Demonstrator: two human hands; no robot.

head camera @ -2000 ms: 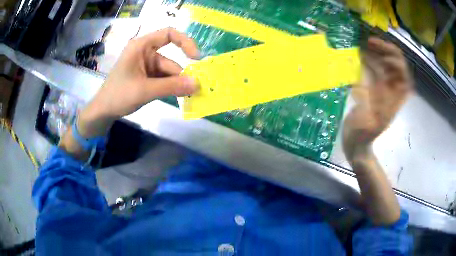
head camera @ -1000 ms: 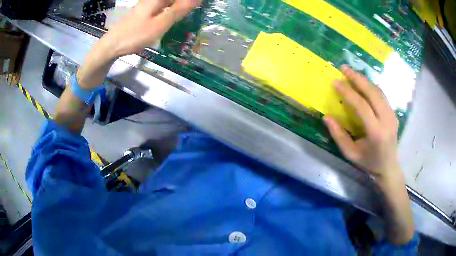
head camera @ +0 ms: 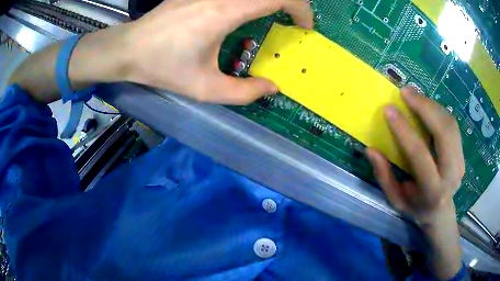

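The yellow insulating sheet (head camera: 334, 82) lies flat on the green circuit board (head camera: 290, 123), near its front edge, with small holes showing. My left hand (head camera: 192, 52) has thumb and fingers spread around the sheet's left end, fingertips touching its two long edges. My right hand (head camera: 425, 159) rests on the sheet's right end, fingers on top, thumb at its near edge, and hides that end. A long yellow strip (head camera: 485, 66) lies on the board's far side, partly under glare.
A metal rail (head camera: 241, 148) runs along the board's near edge. Small red-topped cylindrical parts (head camera: 245, 55) stand on the board beside the sheet's left end. A light blue wrist strap (head camera: 64, 68) is on my left wrist, with a thin cord below.
The sheet, first held above the board, now lies on it. My left hand has come from the left to the sheet's left end. The view is closer to the board.
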